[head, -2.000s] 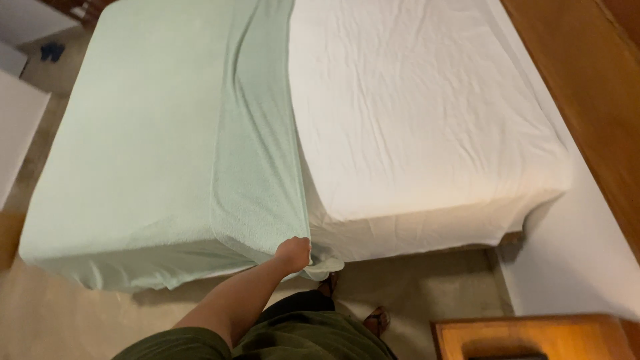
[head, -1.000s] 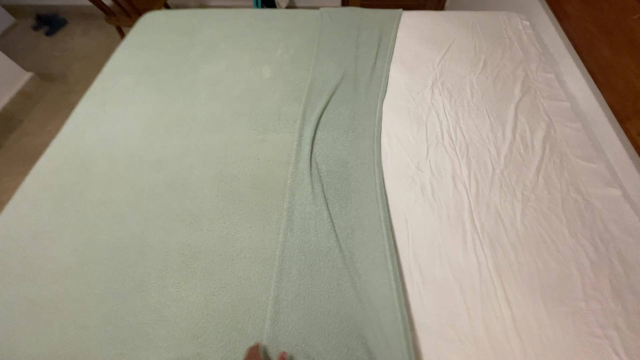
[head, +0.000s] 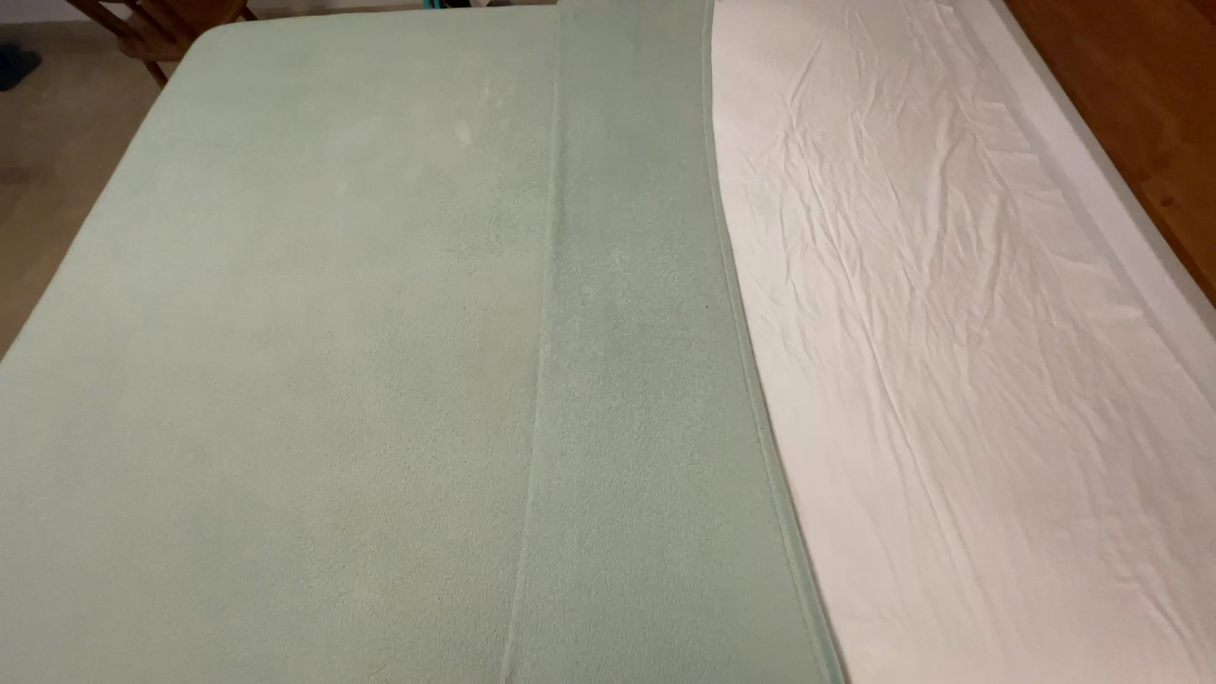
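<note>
Neither my left hand nor my right hand shows in the head view now. A pale green blanket (head: 323, 313) covers the left and middle of the bed and looks mostly smooth. Its right part is a folded-back band (head: 636, 313), slightly darker, which runs from the far edge down to the bottom of the view. The band's hemmed edge curves and slants to the lower right. Right of it lies a white sheet (head: 912, 313) with many fine wrinkles.
A wooden chair (head: 166, 28) stands past the bed's far left corner. Dark footwear (head: 14, 65) lies on the floor (head: 71, 133) at the far left. Brown wooden furniture (head: 1130, 104) runs along the right side, beyond a pale strip beside the sheet.
The long creases in the folded green band have flattened. Fingers seen at the bottom edge a second ago are out of view. The view has moved closer over the bed since two seconds ago.
</note>
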